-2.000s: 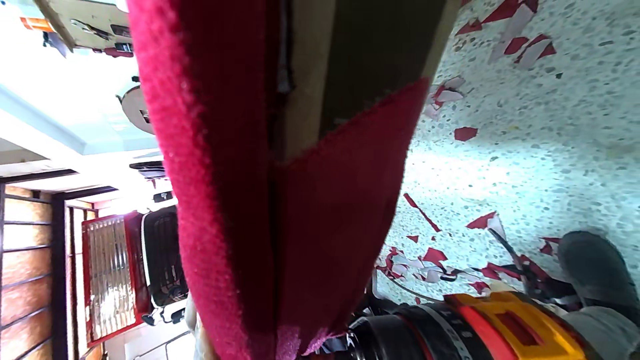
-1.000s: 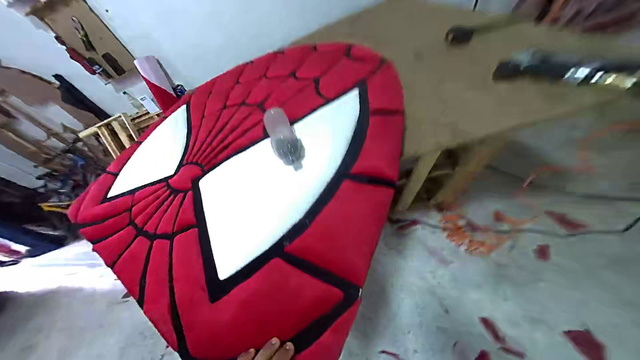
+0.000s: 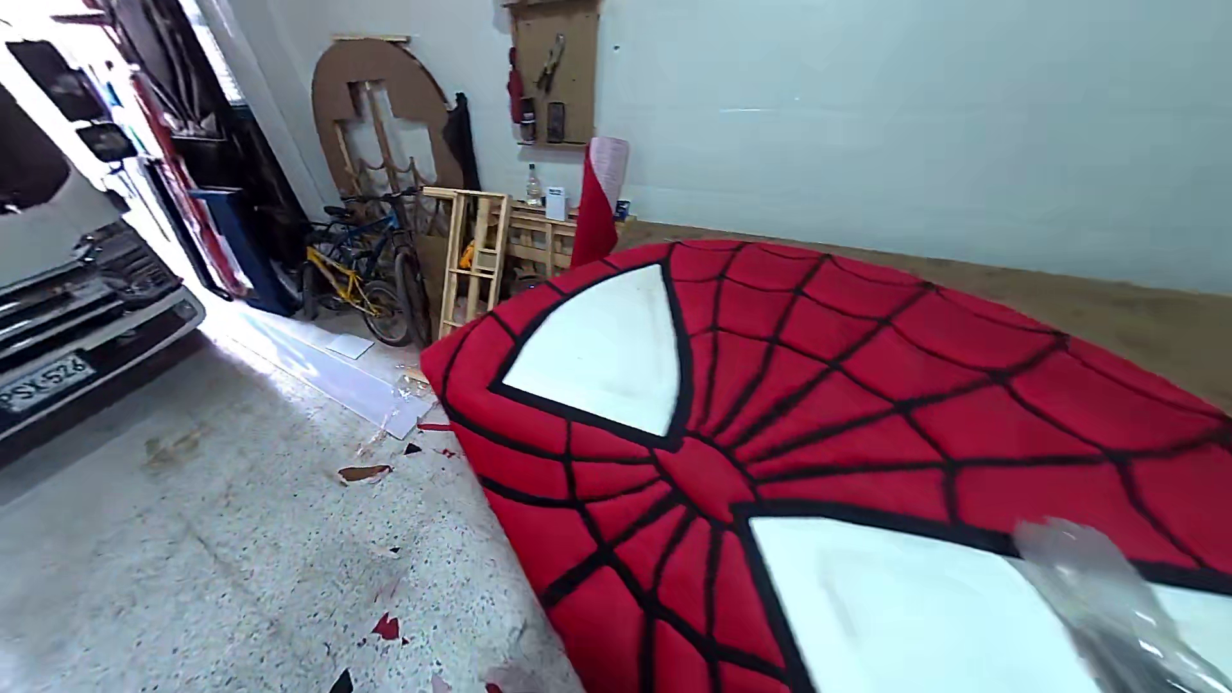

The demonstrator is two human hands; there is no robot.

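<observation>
A large padded red panel (image 3: pixel 866 385) shaped as a Spider-Man mask, with black web lines and two white eye shapes, fills the middle and right of the head view, lying on a brown work table (image 3: pixel 1107 313). A clear plastic object (image 3: pixel 1107 587), blurred, possibly a bottle or wrap, rests over the nearer white eye (image 3: pixel 895 606) at the lower right. The farther white eye (image 3: pixel 606 351) is in full view. Neither my left hand nor my right hand shows in the view now, so what they hold cannot be seen.
Red scraps (image 3: pixel 387 627) lie on the speckled floor left of the panel. Beyond stand a wooden frame (image 3: pixel 474 252), bicycles (image 3: pixel 371 274), a roll of red fabric (image 3: pixel 599 197) and a round brown board (image 3: pixel 380 82) against the wall. A white vehicle (image 3: pixel 87 298) is at the far left.
The view has swung towards the wall and vehicle. The fingers seen at the panel's lower edge a second ago are out of view. The clear object was over the same eye then.
</observation>
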